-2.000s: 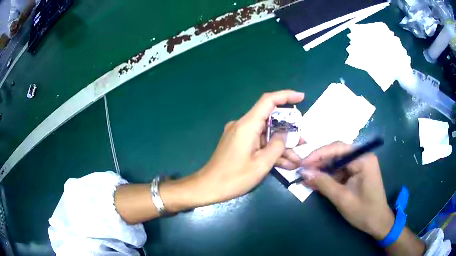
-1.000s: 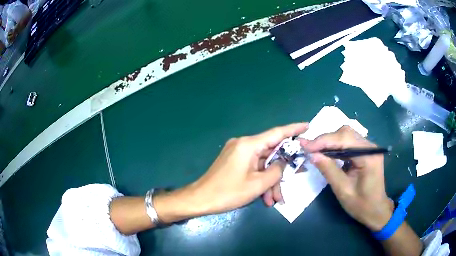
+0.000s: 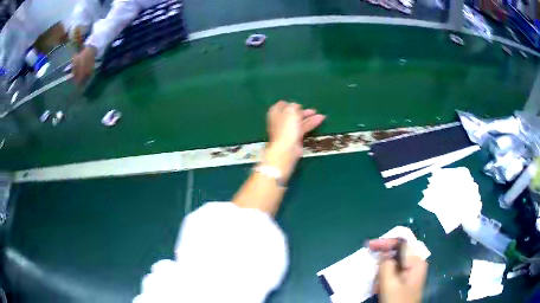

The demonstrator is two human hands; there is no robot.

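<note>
My left hand [image 3: 288,125] is stretched out over the green belt, beyond the rusty white rail. Its fingers are apart and no unit shows in it; its palm side is hidden. My right hand [image 3: 402,275] is low at the right, cut off by the bottom edge, over a white paper sheet [image 3: 349,273] with a black edge. It holds the dark tweezers [image 3: 400,253], blurred and mostly hidden by the fingers. Small white units lie on the belt, one at the left [image 3: 111,117] and one at the far side [image 3: 256,39].
Rusty white rail [image 3: 136,164] crosses the view. At right are black strips [image 3: 420,148], loose white paper [image 3: 455,195], shiny bags [image 3: 506,151], a clear syringe [image 3: 490,235] and a small paper piece [image 3: 487,279]. Across the belt, another person's hand [image 3: 84,64] is beside a black tray [image 3: 145,32].
The view has shifted to show more of the belt. My left hand has moved away from my right hand and out over the belt. The unit it held is no longer visible in it.
</note>
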